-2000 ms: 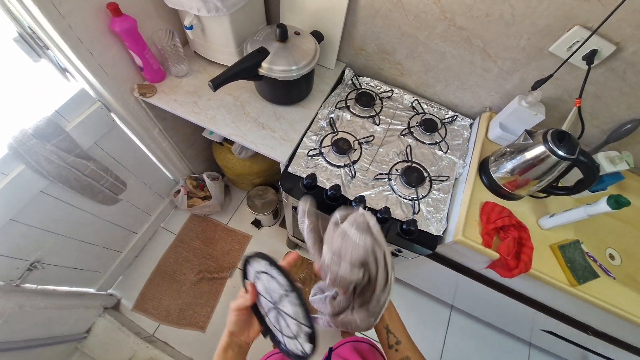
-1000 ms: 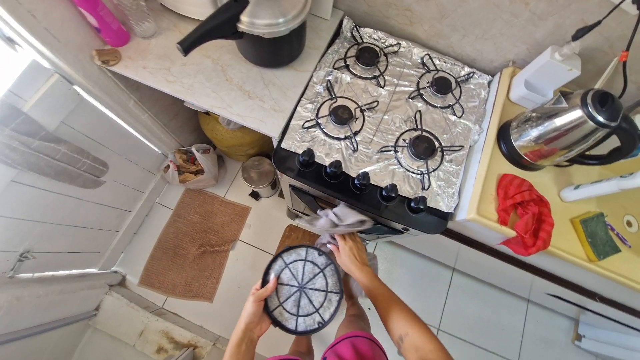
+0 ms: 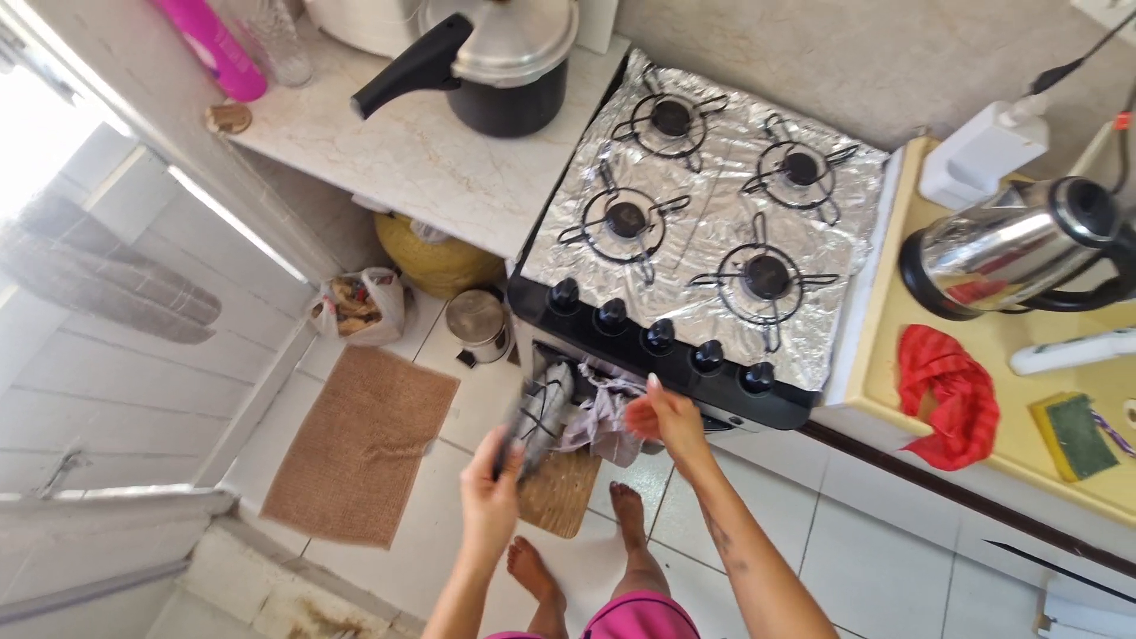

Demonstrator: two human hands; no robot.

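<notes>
My left hand (image 3: 493, 479) grips the rim of a round black-framed wire grille (image 3: 537, 413), seen tilted and blurred in front of the stove. My right hand (image 3: 666, 422) is raised just below the stove knobs, beside a greyish cloth (image 3: 608, 413) that hangs at the oven front; its fingers look apart, with nothing plainly between them. The stove (image 3: 692, 222) has a foil-covered top, several burners with black wire supports and a row of black knobs (image 3: 659, 335). Below the cloth, a wooden board (image 3: 559, 493) shows near the feet.
A pressure cooker (image 3: 510, 71) stands on the marble counter at left. On the yellow counter are an electric kettle (image 3: 1012, 240), a red cloth (image 3: 954, 395) and a sponge (image 3: 1074, 435). A brown mat (image 3: 359, 444), a lidded metal pot (image 3: 477, 321) and a plastic bag (image 3: 359, 306) are on the floor.
The cloth was bunched by my hands two seconds ago and now hangs at the oven front. The grille, facing up a second ago, is turned nearly edge-on. My right hand has come off the cloth.
</notes>
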